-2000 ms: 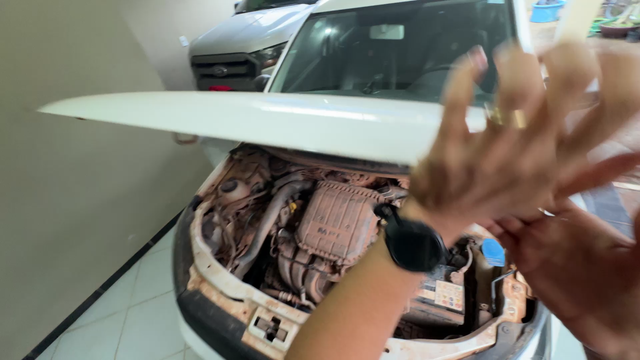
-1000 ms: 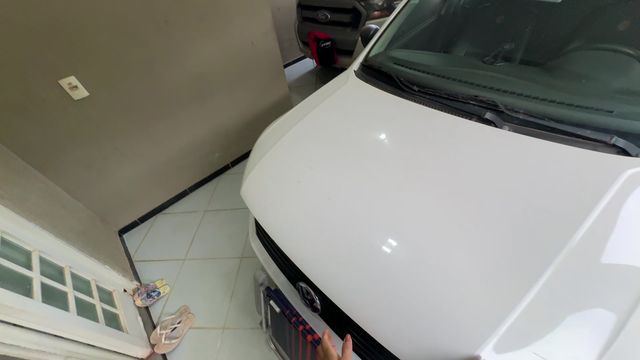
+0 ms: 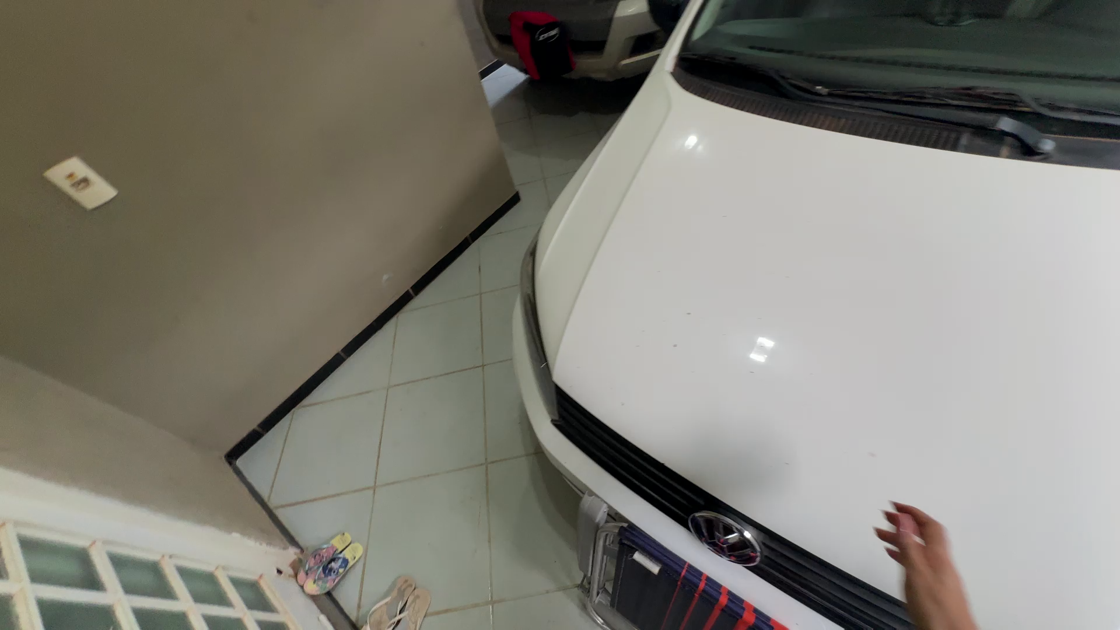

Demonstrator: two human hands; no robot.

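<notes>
My right hand (image 3: pixel 929 564) is at the lower right, over the front part of a white car's hood (image 3: pixel 787 262). Its fingers are bent and a little apart, with nothing in them; whether it touches the hood cannot be told. The hood is down. Left of the hand are the black front grille (image 3: pixel 630 451) and the round chrome Volkswagen emblem (image 3: pixel 726 538). My left hand is out of view.
A folded metal-framed chair with dark, red-striped fabric (image 3: pixel 678 582) stands before the grille. Patterned flip-flops (image 3: pixel 330 563) and beige sandals (image 3: pixel 398 605) lie on the tiles by a white paned door (image 3: pixel 131 577). Behind stands another vehicle (image 3: pixel 604 39) with a red-black cloth item (image 3: pixel 544 44).
The hood was raised over the engine bay two seconds ago and is down now. Both hands showed then; only one shows now. The view has turned toward the wall and floor.
</notes>
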